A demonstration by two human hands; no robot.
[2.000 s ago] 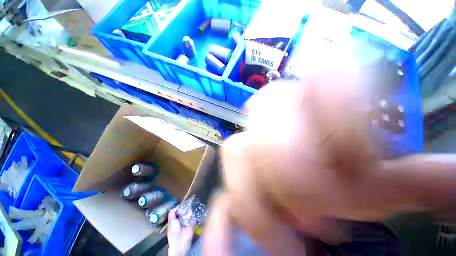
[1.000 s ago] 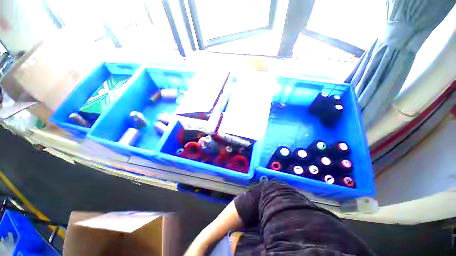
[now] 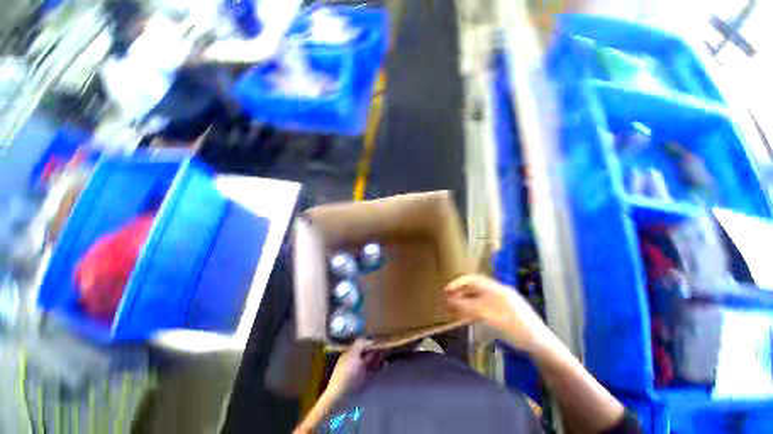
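The open brown carton (image 3: 390,218) is in front of me, low in the middle of the head view. Several thread cones (image 3: 346,292) lie along its left side with their pale round ends showing. My left hand (image 3: 354,364) is at the carton's near rim, with its fingers closed around the edge. My right hand (image 3: 479,301) is at the carton's near right corner with its fingers curled. Blur hides whether it grips the rim or holds something small.
Blue bins (image 3: 585,246) with cones and white cartons run along the ledge on the right. A blue bin (image 3: 140,254) with a red item is on the left. Another blue bin (image 3: 326,114) with pale pieces is farther ahead. A yellow line (image 3: 366,161) crosses the dark floor.
The view has swung left and down from the window ledge to the carton and floor. Both hands are now at the carton. The cones are still in it.
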